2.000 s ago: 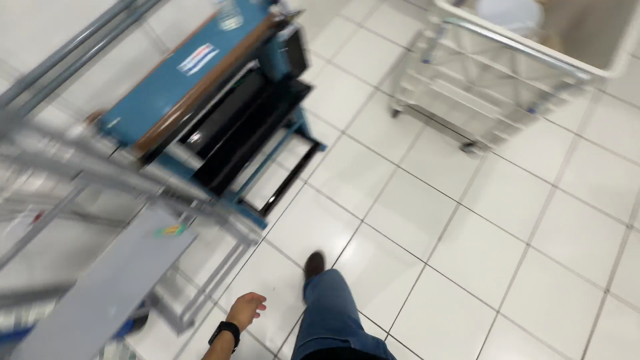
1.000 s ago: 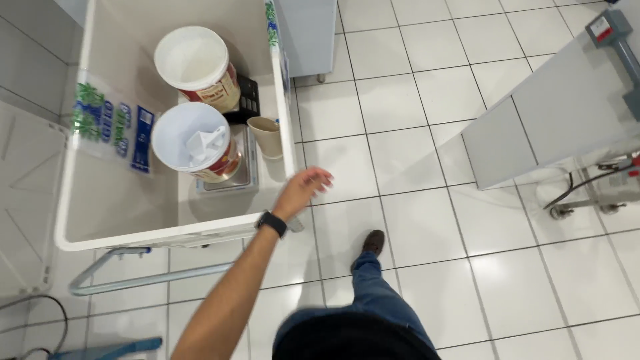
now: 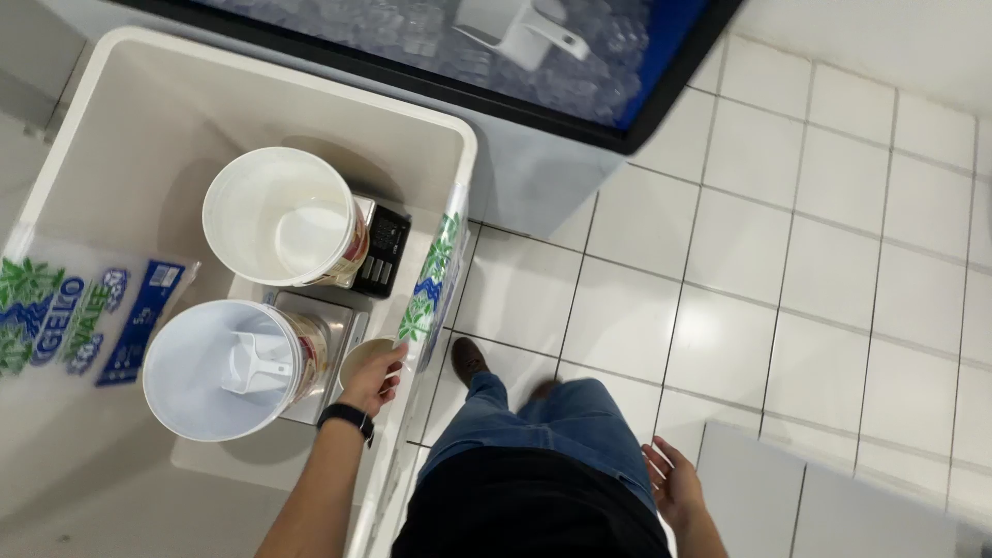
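Note:
My left hand (image 3: pixel 375 381) is at the right wall of a large off-white plastic tub (image 3: pixel 457 132), its fingers by a paper cup (image 3: pixel 358 358) and the lower end of a printed plastic bag (image 3: pixel 431 283) draped over the rim; whether it grips either cannot be told. Left of it, a white bucket (image 3: pixel 182 372) with a white scoop (image 3: pixel 263 363) inside stands on a metal-topped scale (image 3: pixel 329 318). Another white bucket (image 3: pixel 256 209) rests by a black scale (image 3: pixel 385 252). My right hand (image 3: pixel 671 482) hangs beside my leg, fingers apart, holding nothing.
Beyond the tub is a black-rimmed bin (image 3: pixel 364 58) of ice with a white scoop (image 3: pixel 515 35) on it. A second printed bag (image 3: pixel 93 318) hangs over the tub's left wall. White floor tiles (image 3: pixel 632 291) lie to the right, with a grey panel (image 3: pixel 814 496) at lower right.
My left hand has moved from outside the tub's right edge to the cup and bag there. My right hand has come into view. The view has shifted, now showing the ice bin.

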